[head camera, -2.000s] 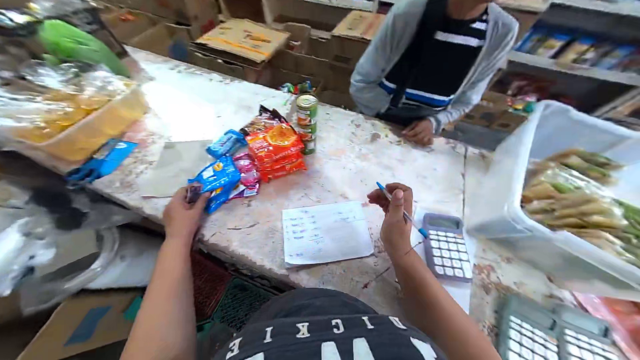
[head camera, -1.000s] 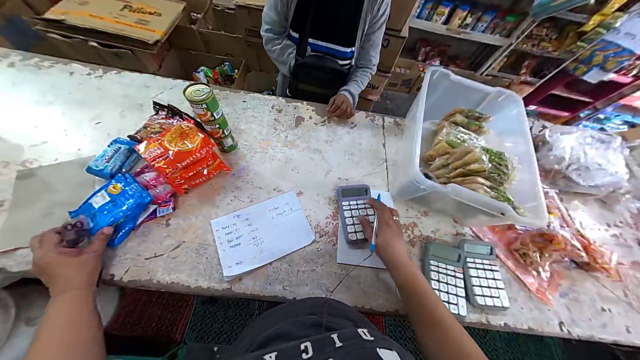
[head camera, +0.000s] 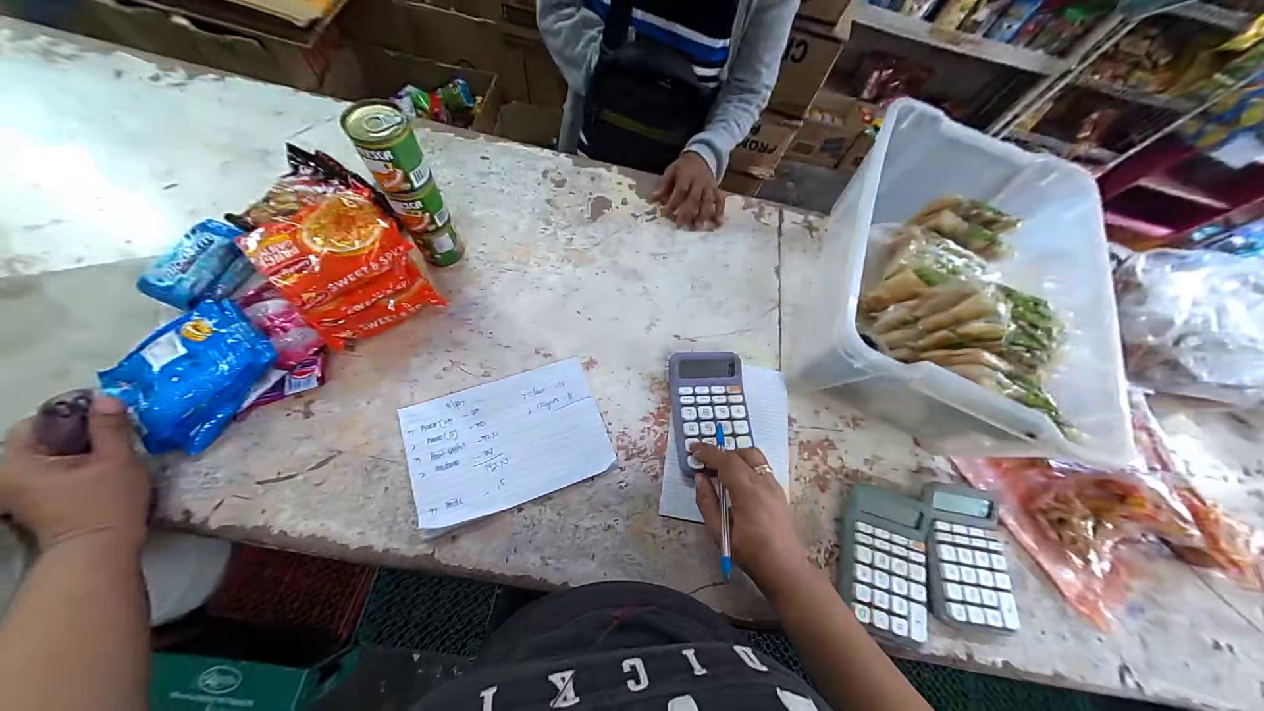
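Observation:
My left hand (head camera: 84, 474) grips a small dark purplish round object (head camera: 65, 423), perhaps an onion, at the counter's left edge beside a blue plastic packet (head camera: 193, 370). My right hand (head camera: 746, 499) holds a blue ballpoint pen (head camera: 726, 533) while its fingers touch the keys of a purple-grey calculator (head camera: 707, 400). Under that calculator is a lined paper pad (head camera: 770, 415). Left of it lies a handwritten sheet (head camera: 509, 444). Orange noodle packets (head camera: 331, 257), a light-blue packet (head camera: 193, 262) and a pink packet (head camera: 284, 326) are heaped by stacked green tins (head camera: 400, 178).
Two more calculators (head camera: 886, 568) lie right of my right hand. A translucent plastic bin (head camera: 1076, 247) holds bagged spring-roll-like food (head camera: 948, 316). An orange-tinted plastic bag (head camera: 1096, 523) and a clear bag (head camera: 1195, 316) lie beyond. Across the counter (head camera: 612, 296), a person's hand (head camera: 691, 190) rests near its far edge.
My right hand, raised beside the calculator two seconds ago, has come down onto its keys with the pen still held. The view has shifted. My left hand remains by the blue packet.

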